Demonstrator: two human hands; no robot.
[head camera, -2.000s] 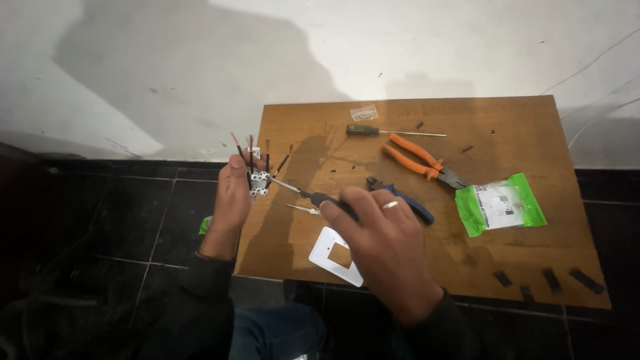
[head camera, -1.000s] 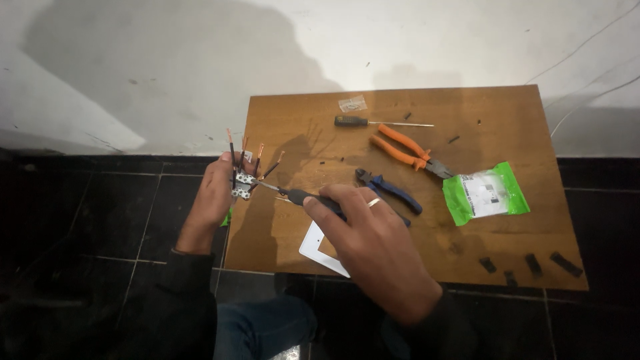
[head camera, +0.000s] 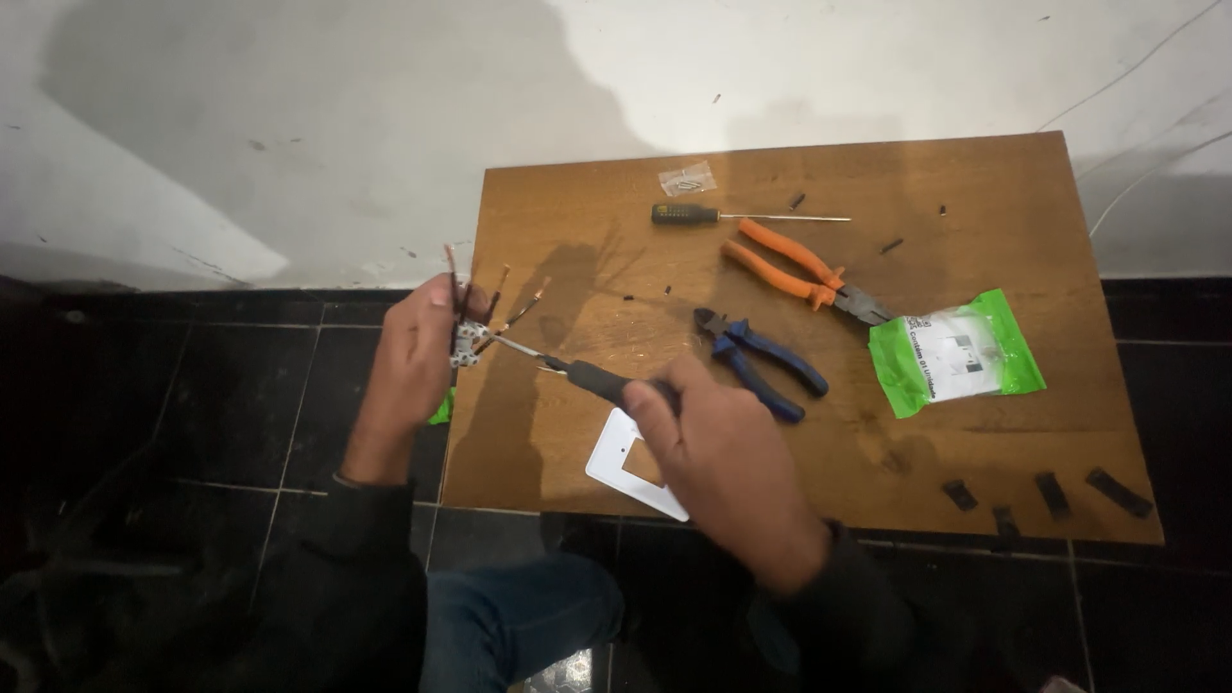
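Observation:
My left hand (head camera: 414, 351) grips a small white electrical module (head camera: 469, 344) at the left edge of the wooden table. Several short dark wires (head camera: 497, 294) with bare copper ends rise from the module. My right hand (head camera: 722, 452) holds a dark-handled screwdriver (head camera: 599, 380), whose shaft slants up and left so that its tip is at the module; whether it sits in a screw cannot be told. Below the handle lies a white cover plate (head camera: 616, 462) with a square opening, partly hidden by my right hand. Blue-handled cutting pliers (head camera: 765, 366) lie just above that hand.
A second screwdriver (head camera: 685, 215), a small clear bag of screws (head camera: 687, 179) and orange-handled pliers (head camera: 789, 268) lie across the back of the wooden table (head camera: 1001, 221). At right is a green and white packet (head camera: 953, 354). Several black strips (head camera: 1052, 494) lie near the front right corner.
Both hands stay at the module, with the screwdriver tip still against or close to it. The view has shifted somewhat. The tools and packet lie as before on the table.

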